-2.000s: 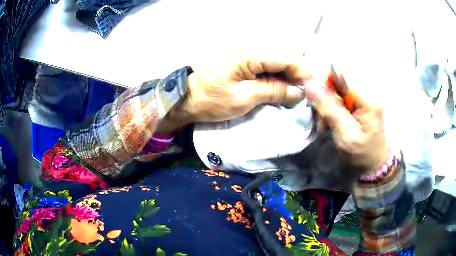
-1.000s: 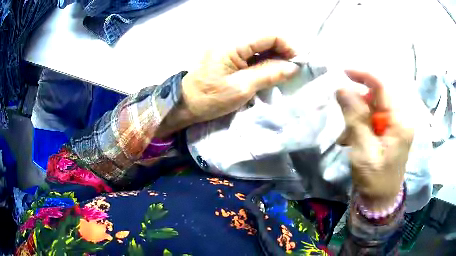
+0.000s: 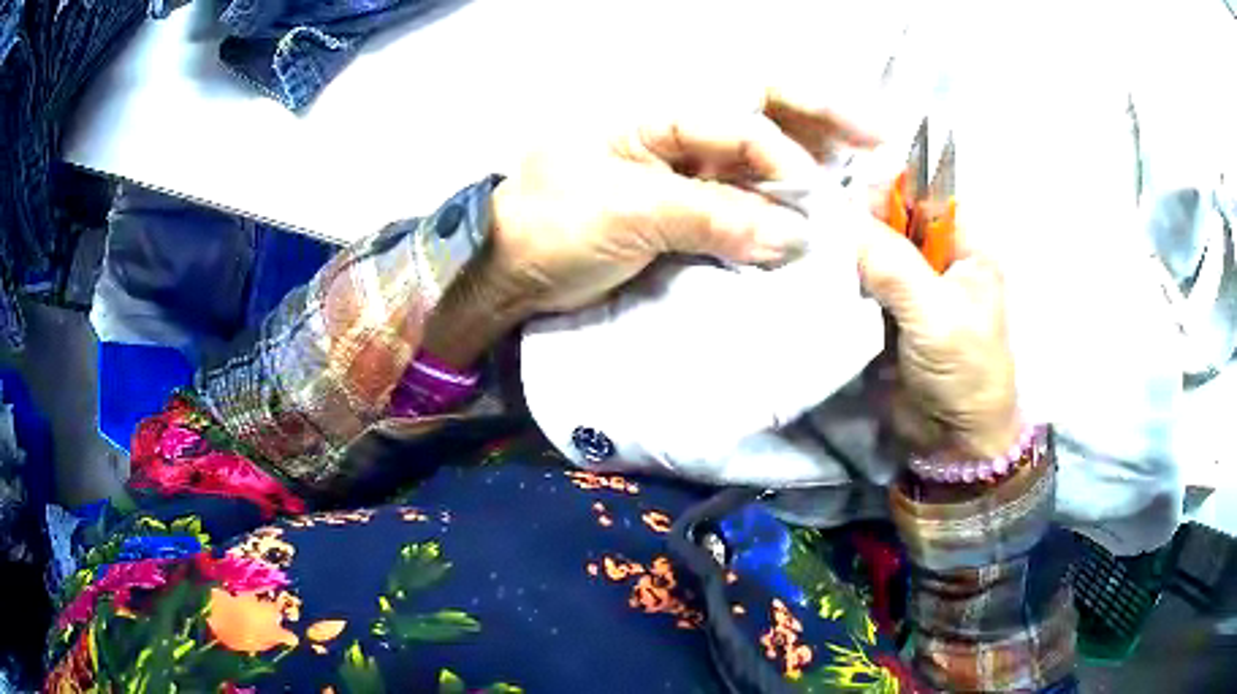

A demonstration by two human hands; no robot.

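The pale garment [image 3: 705,359] lies overexposed across the table and hangs over its front edge, with one dark metal button [image 3: 592,442] near a rounded corner. My left hand [image 3: 638,217] pinches a folded edge of the cloth between thumb and fingers. My right hand [image 3: 943,325] is close beside it on the right and holds the orange-handled thread snips [image 3: 936,231], their dark pointed blades upward. The right fingertips are partly hidden at the cloth edge. Loose threads cannot be made out.
Blue denim [image 3: 305,54] lies at the upper left of the white tabletop [image 3: 163,129]. Blue and grey material is below the table at left. A dark green crate [image 3: 1115,597] is below at the lower right. The wearer's floral apron [image 3: 475,583] is at the front edge.
Since one second ago my right hand has moved left, close to my left hand, and the snips' blades now show. The buttoned corner has turned more into view.
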